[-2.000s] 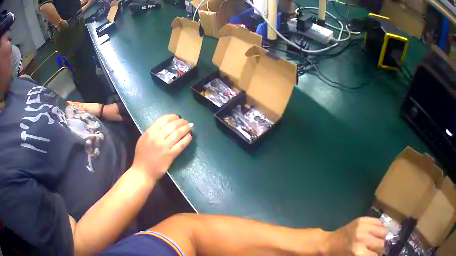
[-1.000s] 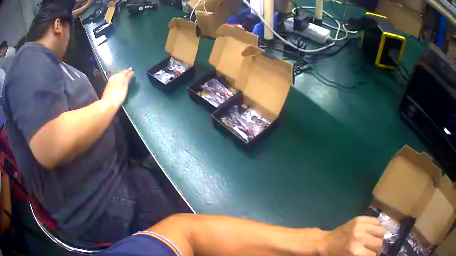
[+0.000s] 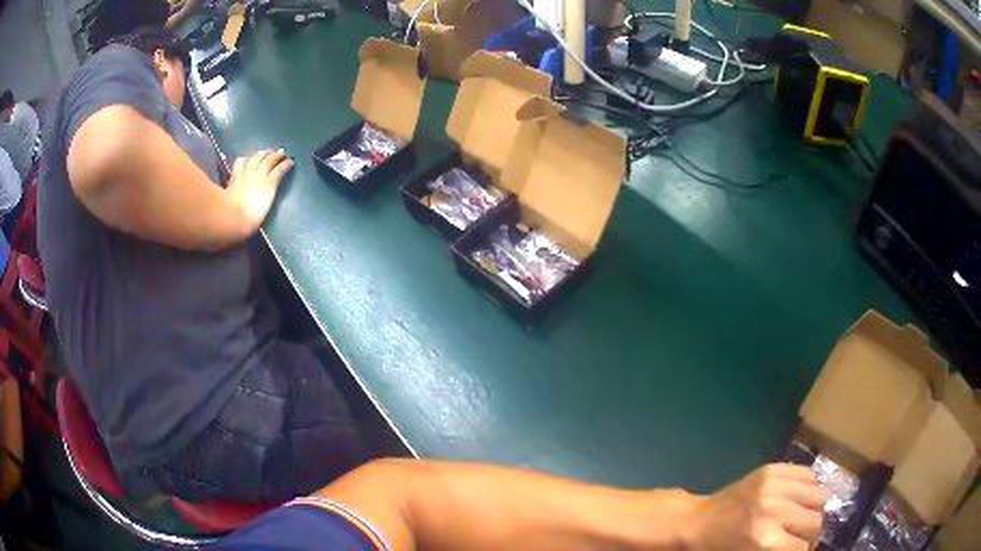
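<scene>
My left hand (image 3: 762, 510) is at the bottom right, its fingers curled at the near left side of an open black packing box. What its fingers touch or hold is hidden. Clear accessory bags (image 3: 842, 491) lie in this box, and its brown lid (image 3: 873, 390) stands open. More open brown lids show beside it, cut off by the right edge. My right hand is out of the picture. Farther left, three open packing boxes stand in a slanting row: a near one (image 3: 493, 284), a middle one (image 3: 426, 212) and a far one (image 3: 360, 185). Each holds clear bags with dark and red bits.
A person in a grey shirt (image 3: 161, 269) sits at the left, a hand on the green table (image 3: 667, 355). A white power strip (image 3: 672, 67) with cables, a black-and-yellow box (image 3: 823, 92) and a large dark unit (image 3: 930, 231) stand at the back and right.
The person at the left has drawn back a hand from near the box row and now leans down and away. My left hand and the boxes have hardly moved.
</scene>
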